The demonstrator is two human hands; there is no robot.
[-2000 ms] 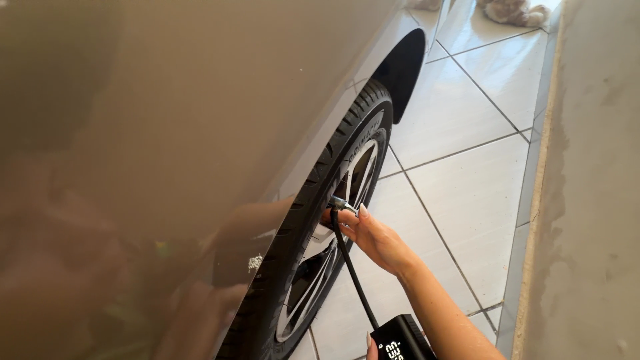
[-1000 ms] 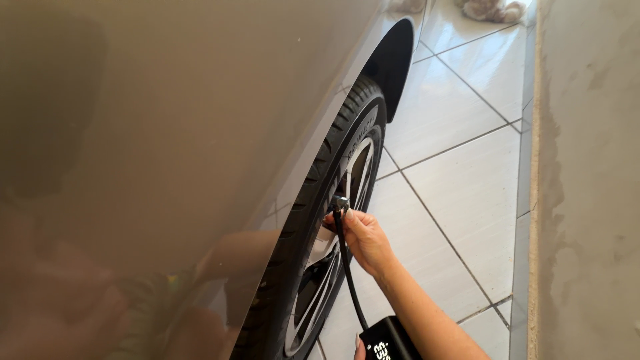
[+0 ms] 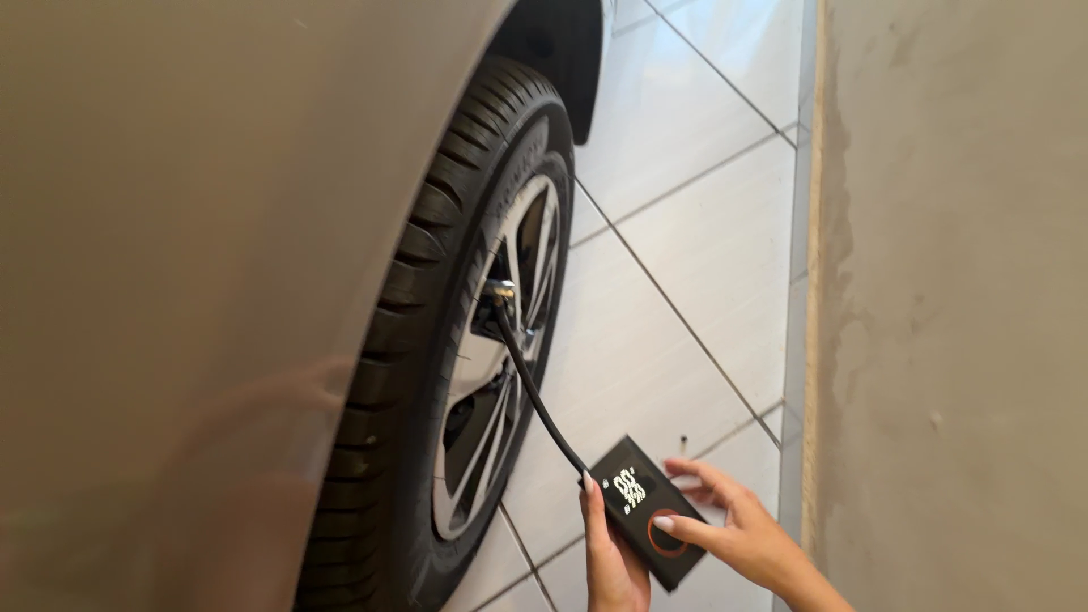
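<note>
A black portable tire inflator (image 3: pixel 625 531) with a lit display and an orange ring is held at the lower middle. My left hand (image 3: pixel 610 552) grips its left edge, thumb near the hose end. My right hand (image 3: pixel 739 531) is at its right side, with the thumb on the ringed button area and the other fingers extended past the edge. A black air hose (image 3: pixel 535 391) runs from the inflator to a metal valve connector (image 3: pixel 500 289) at the rim of the car wheel (image 3: pixel 476 365). The tire (image 3: pixel 408 314) stands upright under the fender.
The car's glossy body panel (image 3: pixel 195 212) fills the left side and shows reflections. White floor tiles (image 3: pixel 680 297) with dark joints lie beside the wheel. A small dark object (image 3: pixel 683 439) is on the floor near the inflator. A plain wall (image 3: pixel 952 297) borders the right.
My right hand has let go of the connector at the wheel and moved down to the inflator. The inflator shows more fully in view, and the connector stays at the rim.
</note>
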